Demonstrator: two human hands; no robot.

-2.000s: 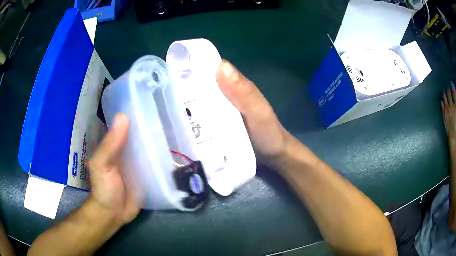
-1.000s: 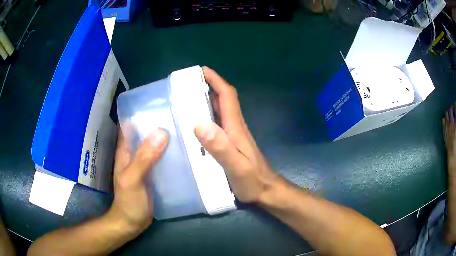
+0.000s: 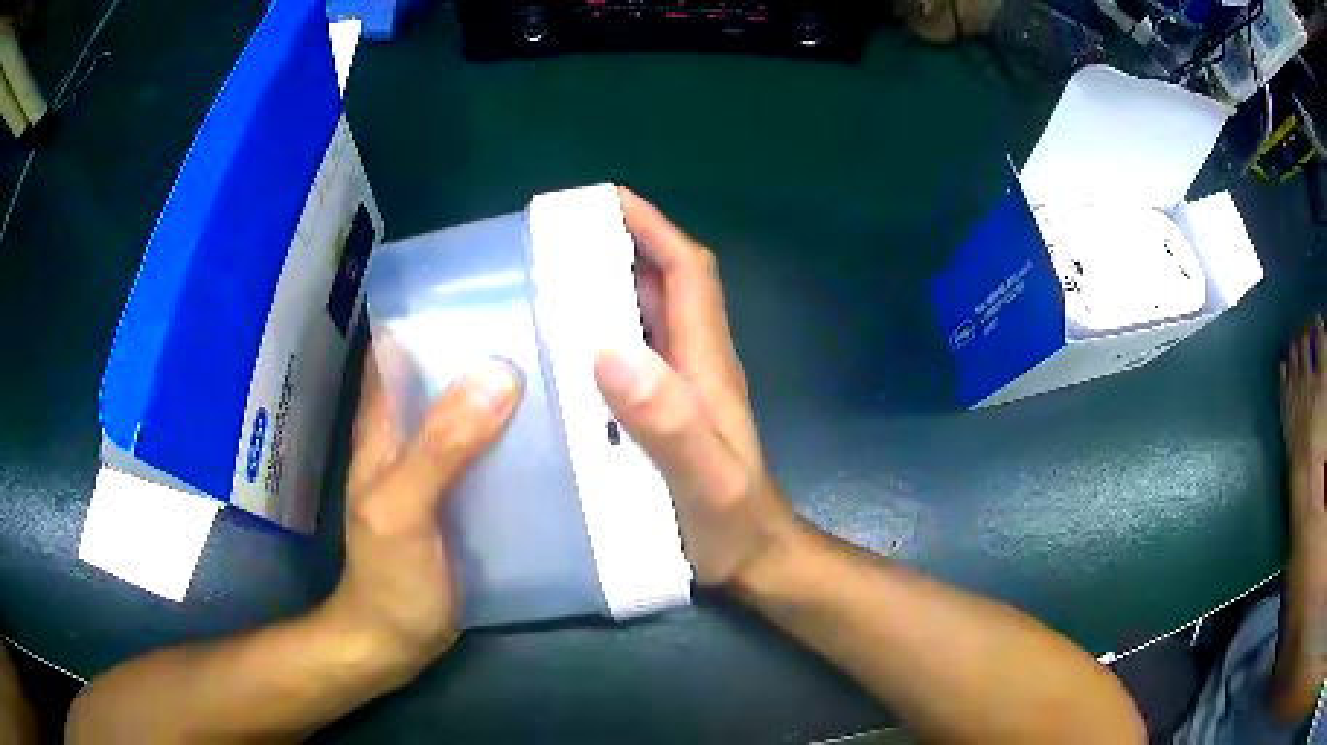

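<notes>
A frosted clear tub (image 3: 509,546) and a white cover (image 3: 575,291) are joined edge to edge, held upright on their side in front of me. My left hand (image 3: 415,510) grips the tub, its thumb on the tub's wall. My right hand (image 3: 699,451) grips the white cover, its thumb on the side near a small dark slot (image 3: 613,432) and its other fingers around the far face. The inside of the tub and the cover's outer face are hidden.
An open blue and white carton (image 3: 218,277) stands at the left. A second open carton (image 3: 1011,306) at the right holds a white unit (image 3: 1128,269). A black radio-like unit (image 3: 670,26) is at the back. Another person's hand (image 3: 1305,422) is at the right edge.
The tub and cover were apart with a black fan and wires showing; they have come together and turned, hiding the fan. Since one second ago they have shifted slightly right in the view.
</notes>
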